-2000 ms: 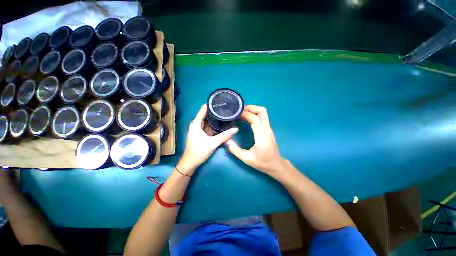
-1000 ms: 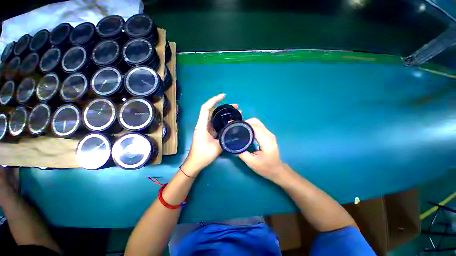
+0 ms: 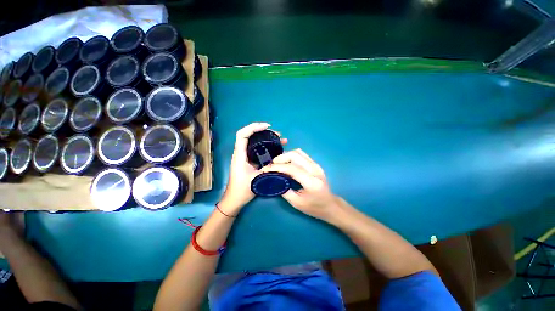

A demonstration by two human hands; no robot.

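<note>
A black folding phone mount is held open above the blue-green bench. Its round disc (image 3: pixel 271 184) is tilted towards me, with a faint ring on its face. Its thicker black base (image 3: pixel 264 146) lies further from me, and a short arm shows between the two. My left hand (image 3: pixel 242 170) wraps the base from the left, fingers around its far side. My right hand (image 3: pixel 307 182) grips the disc and arm from the right. My fingers hide part of the hinge.
Rows of black mounts (image 3: pixel 166 104) stand on stacked cardboard pads (image 3: pixel 202 121) at left, with a white sheet (image 3: pixel 91 23) behind. Another person's forearm (image 3: pixel 30 267) is at lower left. Brown cardboard (image 3: pixel 450 267) lies below the bench edge at right. A metal bar (image 3: pixel 523 42) is at upper right.
The mount went from closed and upright to open. Its disc has swung down towards me and tilted further. My right fingers have moved in over the arm.
</note>
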